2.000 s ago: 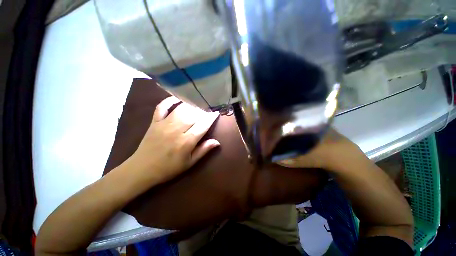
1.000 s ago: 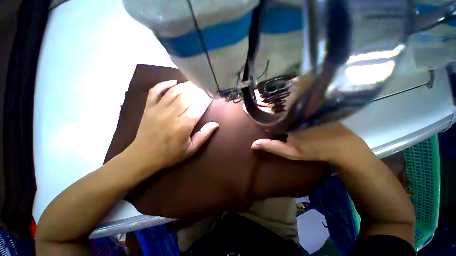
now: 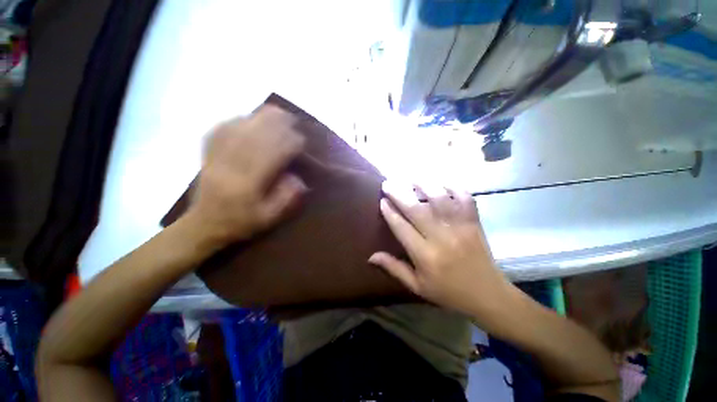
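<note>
A dark-brown garment panel (image 3: 314, 255) lies on the white machine table in front of the sewing machine head (image 3: 479, 59). Its upper right edge runs down to the bright glare beside the needle area, which hides the needle. My left hand (image 3: 250, 173) is blurred, with curled fingers over the panel's upper left part; a fold shows beside it, but whether it grips the cloth is unclear. My right hand (image 3: 444, 247) rests on the panel's right edge, fingers apart, fingertips in the glare.
A stack of dark-brown cut panels (image 3: 75, 118) hangs at the left. The table's pale ribbed edge (image 3: 597, 255) curves along the front. A green basket (image 3: 672, 314) with brown and pink cloth is below right; a blue basket (image 3: 255, 353) is below the front edge.
The view has shifted, with the machine head now farther right. The panel lies clear of the presser foot, to its left. My right hand has moved onto the panel's right edge; my left hand has curled.
</note>
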